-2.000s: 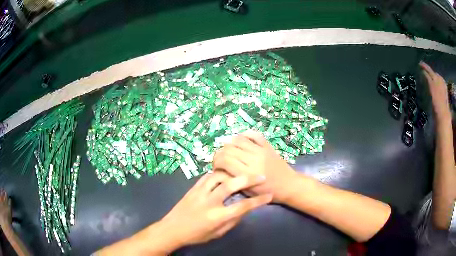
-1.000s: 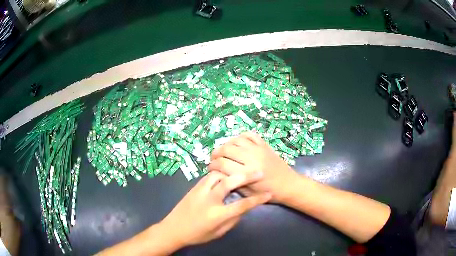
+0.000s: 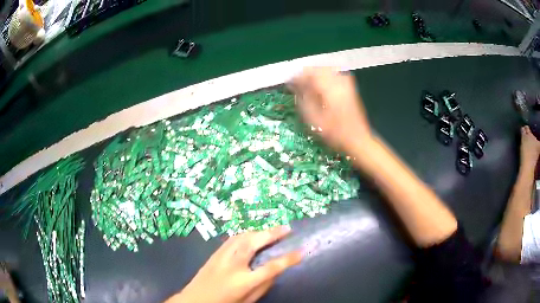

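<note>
A large loose pile of small green circuit boards (image 3: 237,171) lies on the dark bench in front of me. My left hand (image 3: 240,266) is at the pile's near edge, its thumb and fingers curved around a greyish gap; whether it holds a part there is unclear. My right hand (image 3: 331,109) is blurred over the pile's far right corner, beside the pale edge strip (image 3: 219,87). Its fingertips are too blurred to show whether they hold anything.
Long unseparated board strips (image 3: 59,237) lie left of the pile. Several black housings (image 3: 465,158) lie on the bench at right. More housings (image 3: 185,48) are on the green belt (image 3: 118,77). Another person's arm (image 3: 521,201) is at the right edge; part of a hand (image 3: 8,287) shows at lower left.
My hands were together and are now apart; my right hand has moved up and away. The view has shifted, and the belt's housings have moved left. The neighbour's hand at right has left the housing cluster.
</note>
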